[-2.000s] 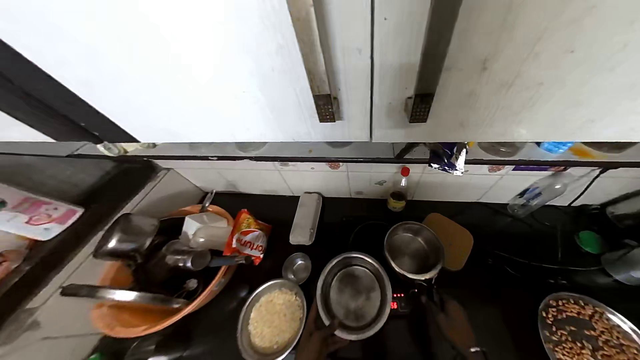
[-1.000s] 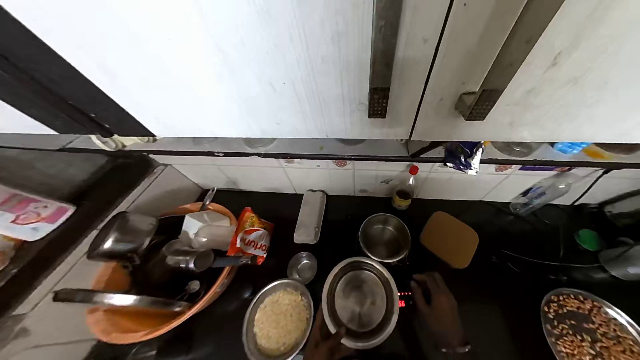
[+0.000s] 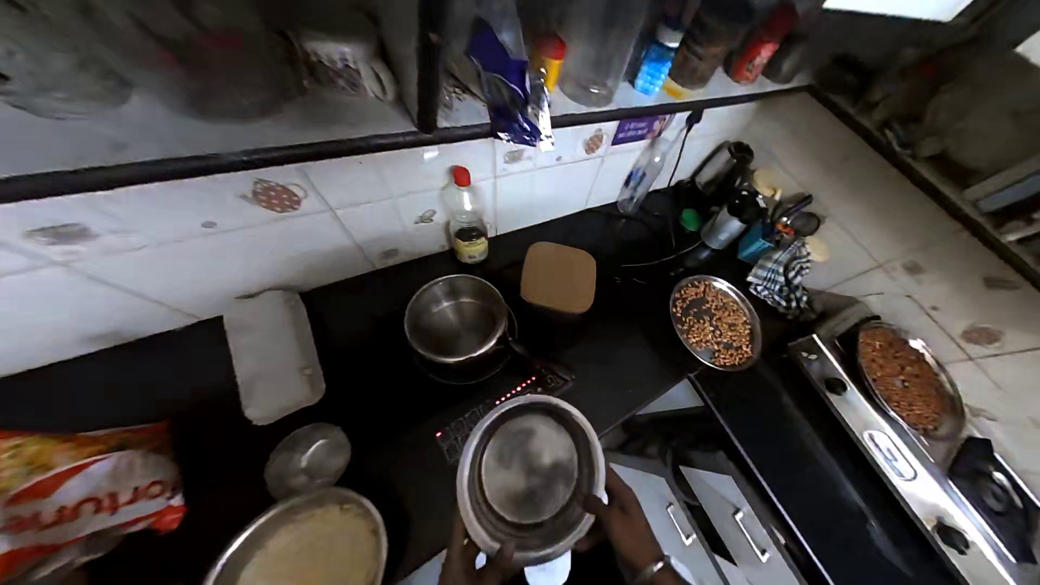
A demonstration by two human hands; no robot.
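Note:
A round metal pot (image 3: pixel 530 469) is held between both hands at the counter's front edge. My left hand (image 3: pixel 479 561) grips its lower left rim, and my right hand (image 3: pixel 621 520), with a bangle at the wrist, grips its right side. Just beyond sits an empty steel saucepan (image 3: pixel 457 318) on the induction cooktop (image 3: pixel 487 410), whose red lights glow. To the left are a steel bowl of pale grain-like food (image 3: pixel 317 544), a small metal bowl (image 3: pixel 309 460) and a white tray-like container (image 3: pixel 275 356).
Behind stand a red-capped bottle (image 3: pixel 467 219) and a tan square lid or board (image 3: pixel 558 277). A plate of peanuts (image 3: pixel 715 322) lies right, near a gas stove (image 3: pixel 894 455) bearing another filled plate (image 3: pixel 910 378). A red food packet (image 3: pixel 89 496) lies far left. A shelf (image 3: pixel 325 146) overhangs the back.
My right hand, beside the pot and cooktop lights a second ago, now holds the pot's right side. The pot has come nearer the counter's front edge. The view has swung right and down.

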